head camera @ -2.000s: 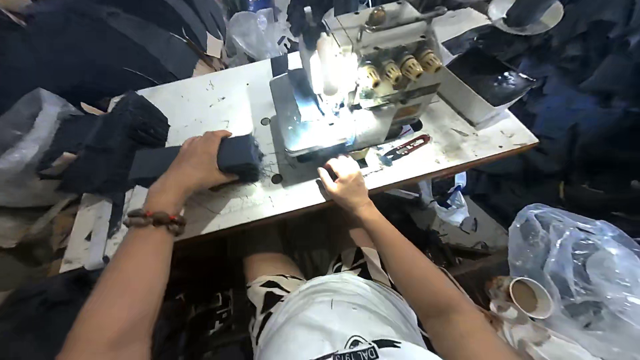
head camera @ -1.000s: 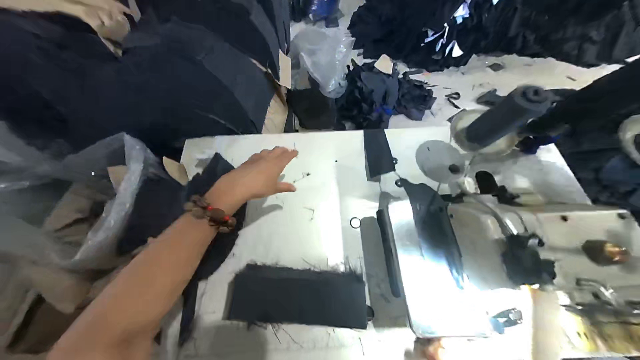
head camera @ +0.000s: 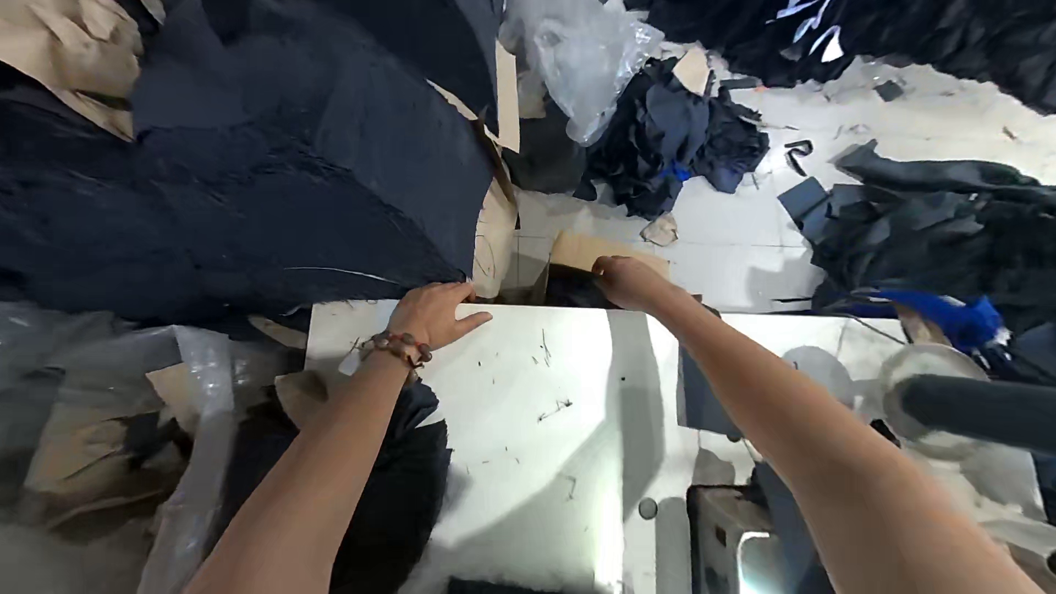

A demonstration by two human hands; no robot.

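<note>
My left hand [head camera: 437,315], with a beaded bracelet at the wrist, rests on the far edge of the white sewing table [head camera: 528,429], fingers apart, beside the hanging dark fabric. Beyond the same edge, my right hand [head camera: 631,283] reaches down to dark cloth [head camera: 573,285] in an open cardboard box [head camera: 606,247]; its fingertips touch the cloth, but whether they grip it cannot be told. Part of the sewing machine [head camera: 734,528] shows beneath my right forearm. A dark cloth bundle [head camera: 396,487] lies at the table's left side, partly behind my left forearm.
Large dark fabric sheets [head camera: 313,165] cover the back left. Clear plastic [head camera: 198,412] and brown paper lie at the left. On the floor beyond the table are a plastic bag [head camera: 577,58] and dark scraps [head camera: 676,132]. A dark thread cone [head camera: 982,408] stands at the right.
The view has swung to the far side of the table. My left hand has moved to the far edge. My right hand, earlier by the sewing machine, is now over the cardboard box.
</note>
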